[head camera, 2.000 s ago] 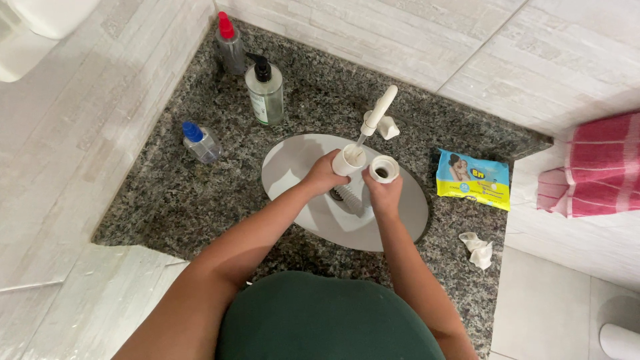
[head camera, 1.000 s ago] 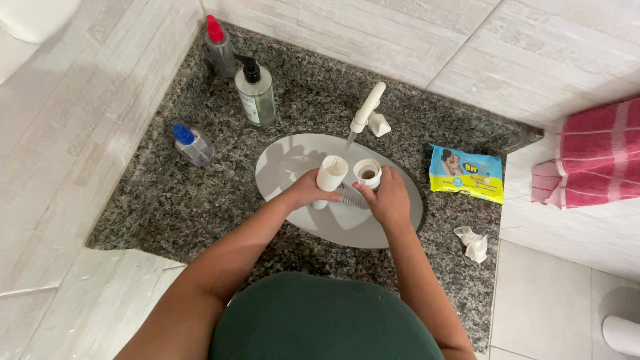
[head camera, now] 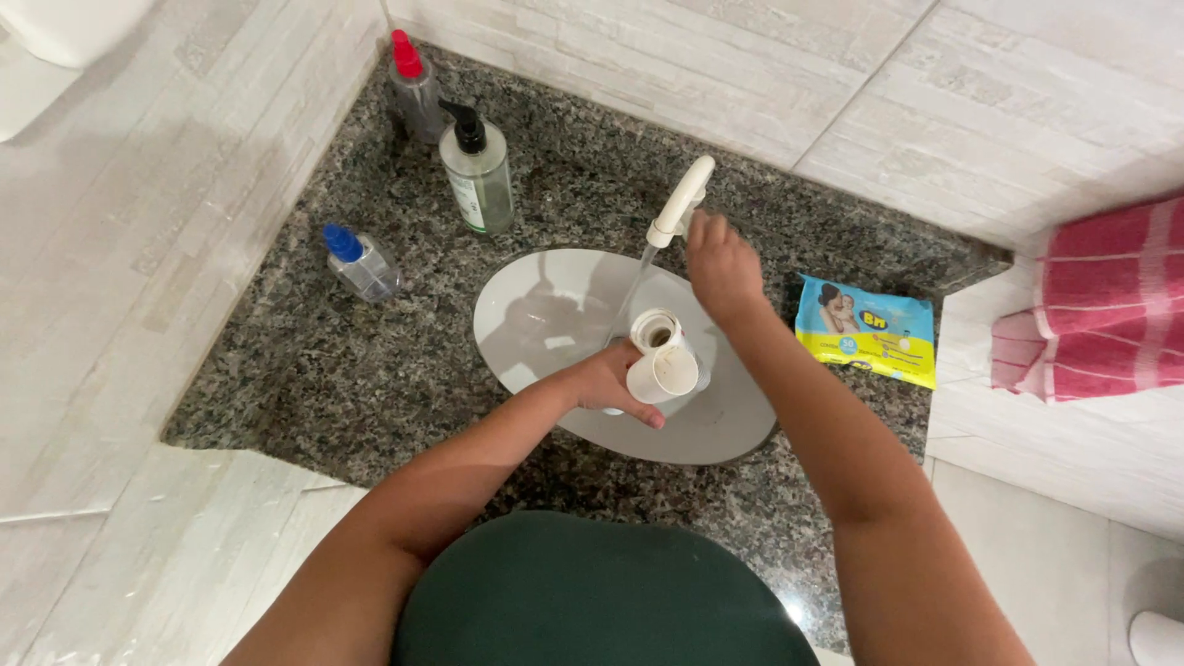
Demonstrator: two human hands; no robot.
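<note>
My left hand [head camera: 615, 381] holds two white plastic pieces over the oval white sink basin [head camera: 712, 435]: a cup-like cylinder [head camera: 668, 375] and, against its far side, a round fitting with an opening [head camera: 655, 331]. They look like drain trap parts. A ribbed hose or pipe shows partly behind them. My right hand [head camera: 724, 264] is at the handle beside the white faucet [head camera: 682, 202], its fingers curled over the handle and mostly hiding it. A thin stream of water runs from the spout into the basin.
On the granite counter [head camera: 370, 398] stand a pump bottle [head camera: 479, 176], a red-capped bottle [head camera: 416, 88] and a blue-capped bottle [head camera: 363, 264] at left. A wipes packet [head camera: 867, 331] lies at right. A red towel [head camera: 1110, 305] hangs by the wall.
My right hand has moved from the round fitting up to the faucet handle. The fitting is now in my left hand with the cylinder. The crumpled white wipe seen earlier is hidden behind my right arm.
</note>
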